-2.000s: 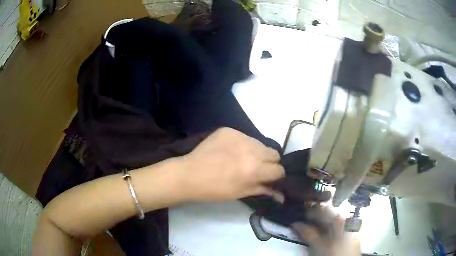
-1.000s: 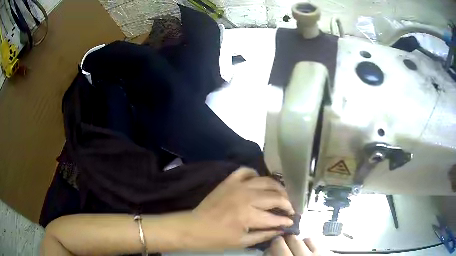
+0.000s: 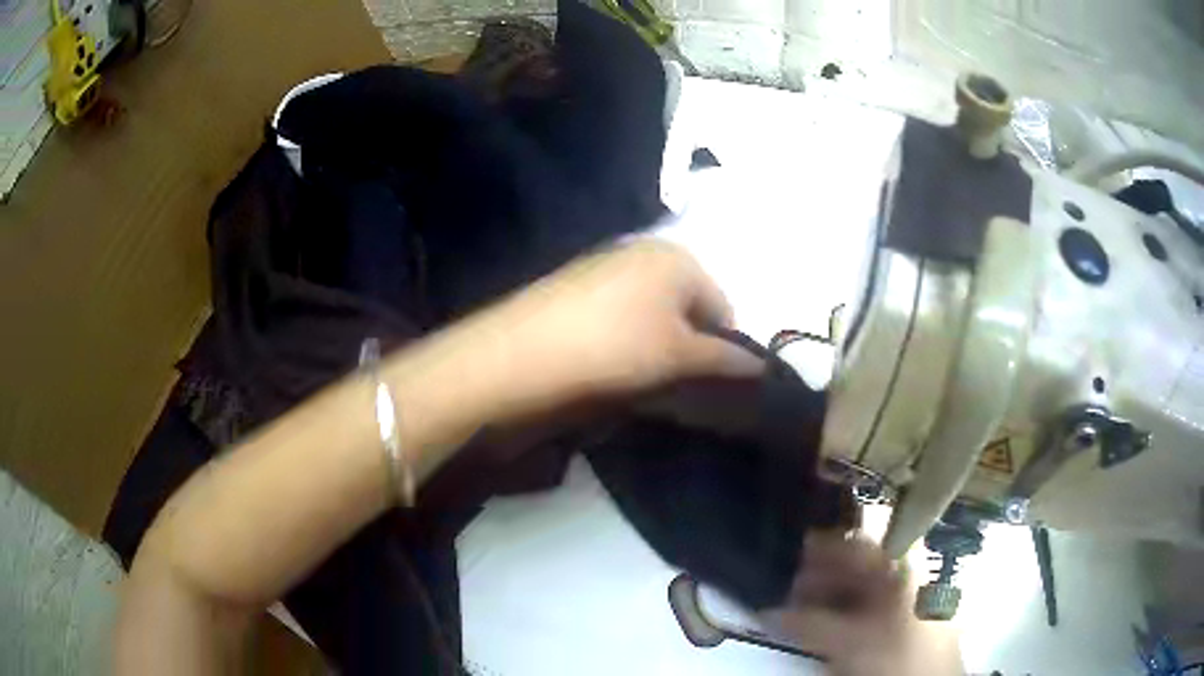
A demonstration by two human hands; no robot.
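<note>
A large dark plum-brown and navy-black garment (image 3: 475, 172) lies in folds from the upper left to the machine. My left hand (image 3: 647, 317), with a bangle on the wrist, holds the cloth at its upper edge, left of the machine head. My right hand (image 3: 858, 608) is blurred at the lower right, at the cloth's narrow dark end beside the needle area. The cream-white sewing machine (image 3: 951, 357) stands at the right, its light on. The needle and presser foot are mostly hidden by cloth and my right hand.
A brown cardboard guard (image 3: 93, 304) is at the left, with a yellow clip (image 3: 73, 60) above it. A black scrap (image 3: 704, 157) lies on the white table (image 3: 779, 211). Blue-handled snips (image 3: 1162, 650) and a thin dark stick (image 3: 1044, 574) are right of the needle.
My left hand has moved up and away from the needle, lifting the cloth's edge. My right hand shows more, at the cloth end. The view has shifted, so the machine appears further right.
</note>
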